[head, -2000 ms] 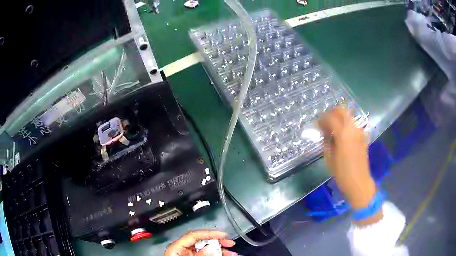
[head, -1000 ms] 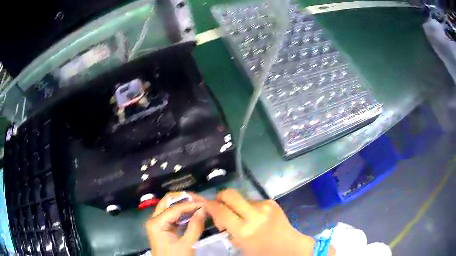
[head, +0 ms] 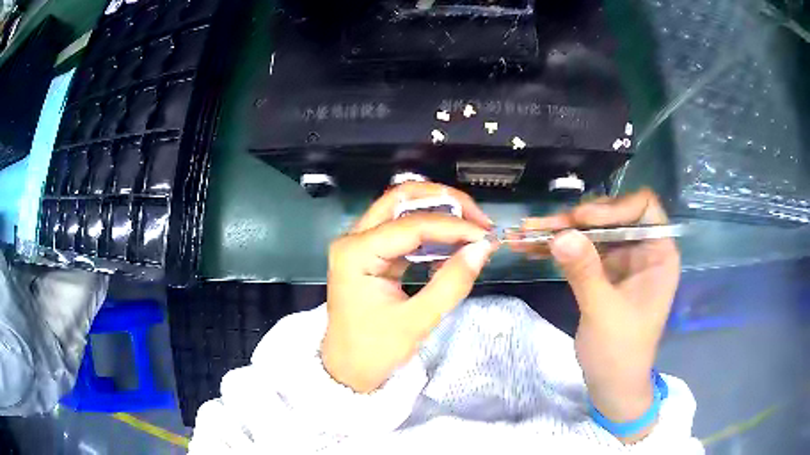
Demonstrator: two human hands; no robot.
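My left hand [head: 404, 275] holds a small white-edged unit [head: 428, 210] between curled fingers, in front of the black press box. The fingers cover much of the unit. My right hand [head: 613, 267] grips silver tweezers [head: 622, 234] like a pen, with a blue band on the wrist. The tweezer tips point left and meet my left thumb and fingertip, beside the unit. Something tiny may be between the tips; it is too small to tell.
The press box [head: 400, 89] stands behind my hands with several small cream pieces [head: 491, 127] on its top. Black blister trays [head: 124, 133] are stacked at left. A clear blister tray [head: 737, 133] lies at right. A blue stool [head: 124, 355] stands on the floor at lower left.
The view has swung left and down. My right hand now shows tweezers and has them at my left fingertips. Both hands appear nearer the picture's middle, and the press nest has left clear view.
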